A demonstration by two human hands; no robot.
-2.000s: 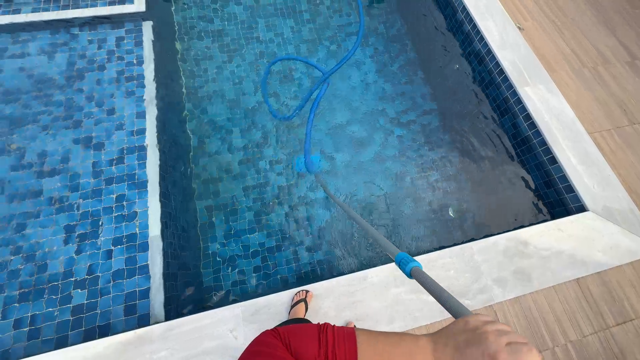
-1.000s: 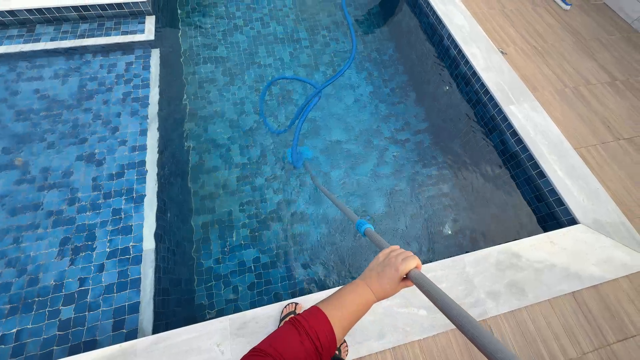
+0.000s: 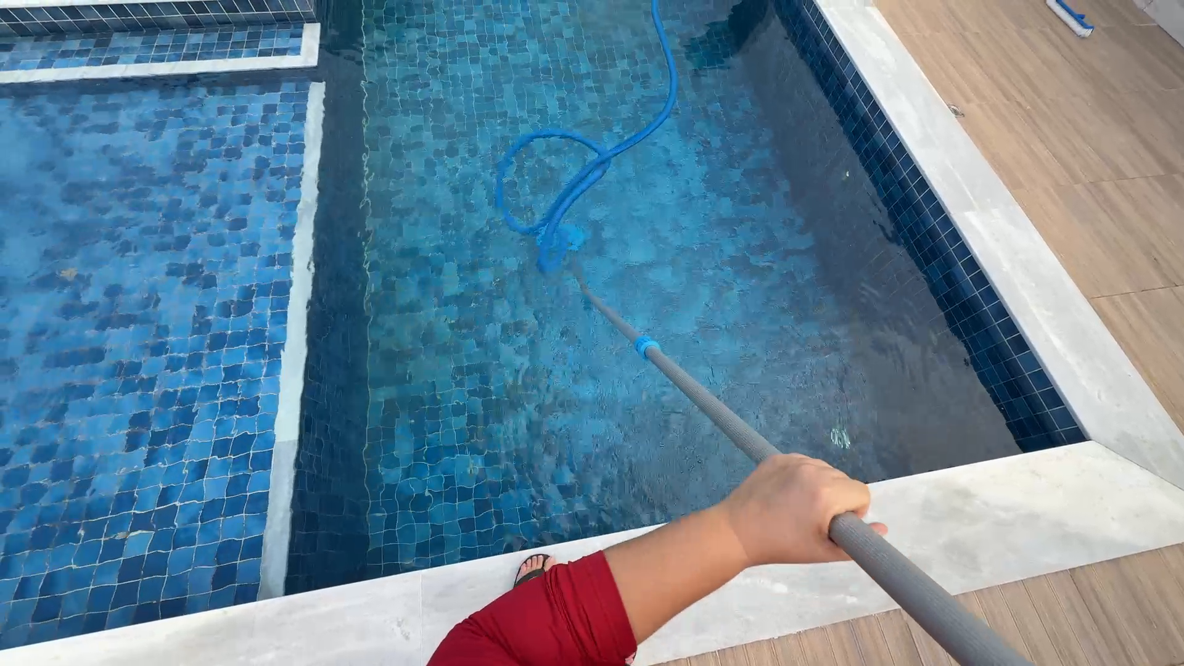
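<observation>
My left hand (image 3: 800, 509), at the end of a bare forearm below a red sleeve, is closed around a grey telescopic pole (image 3: 703, 398). The pole slants from the lower right corner out over the pool and down into the water. A light blue locking collar (image 3: 647, 347) sits on it beyond the hand. At the pole's far end, under water, is a blurred blue fitting (image 3: 569, 239), where a blue pool hose (image 3: 668, 88) meets it. The hose makes a loop and runs off at the top edge. My right hand is out of view.
Pale stone coping (image 3: 999, 509) borders the pool in front and on the right. A submerged ledge (image 3: 294, 277) divides off the tiled section at left. One sandalled foot (image 3: 533, 567) shows on the front coping. A blue-and-white brush (image 3: 1071, 17) lies on the wood-look deck.
The pole's collar has moved farther out over the water. My left hand still grips the pole, now farther behind the collar than a second ago. The view has shifted somewhat.
</observation>
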